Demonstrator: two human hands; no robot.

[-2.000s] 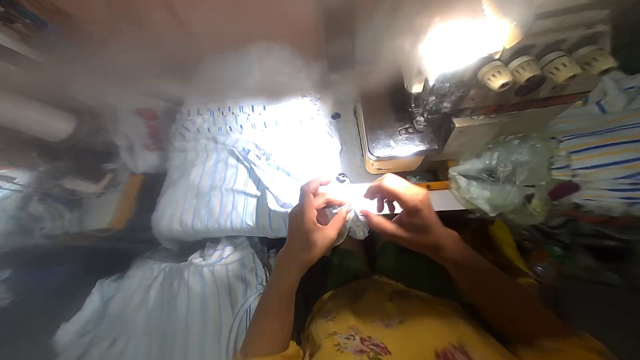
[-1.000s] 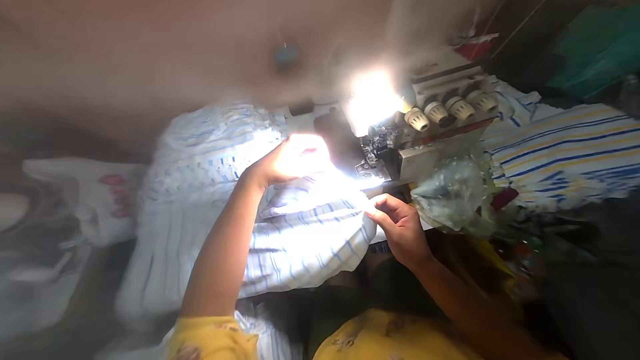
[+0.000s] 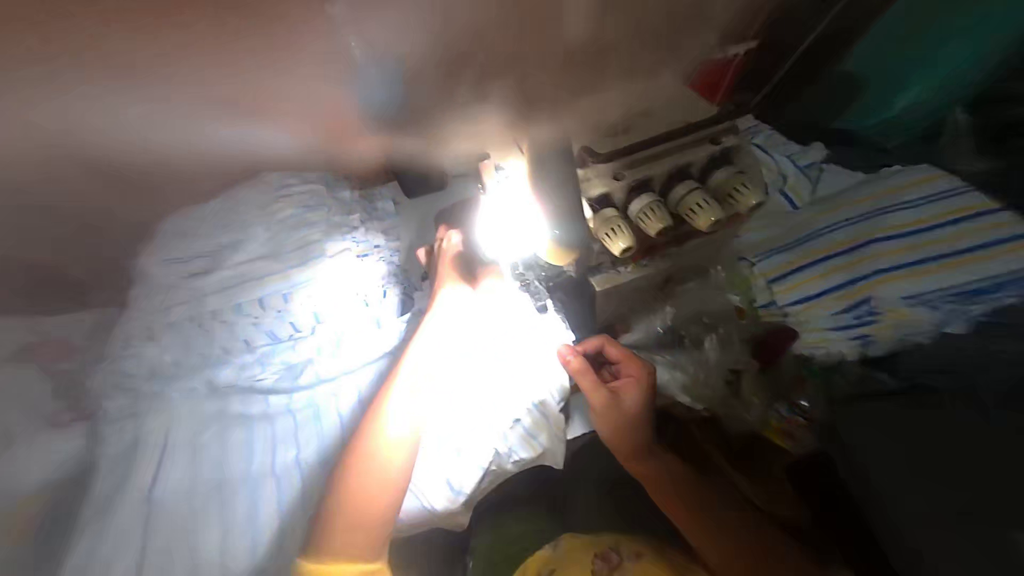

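Note:
A white fabric piece with blue stripes point(image 3: 512, 424) lies under the bright lamp of a sewing or overlock machine point(image 3: 552, 292), its middle washed out by glare. My right hand point(image 3: 616, 384) pinches the fabric's right edge between thumb and forefinger, just below the machine's needle area. My left hand point(image 3: 452, 260) reaches forward to the left of the lamp, over the fabric's far part; glare hides much of it, and whether its fingers grip cloth cannot be told.
Left of my left arm is a large heap of striped white fabric point(image 3: 216, 352). Cream thread-tension knobs point(image 3: 696, 206) line the machine. A clear plastic bag point(image 3: 680, 336) sits right of my right hand, with blue-and-yellow striped cloth point(image 3: 880, 256) beyond.
Two seconds ago both hands were close together at a small bunch of cloth. Since then the fabric has been spread out, and my left hand has moved forward beside the lamp.

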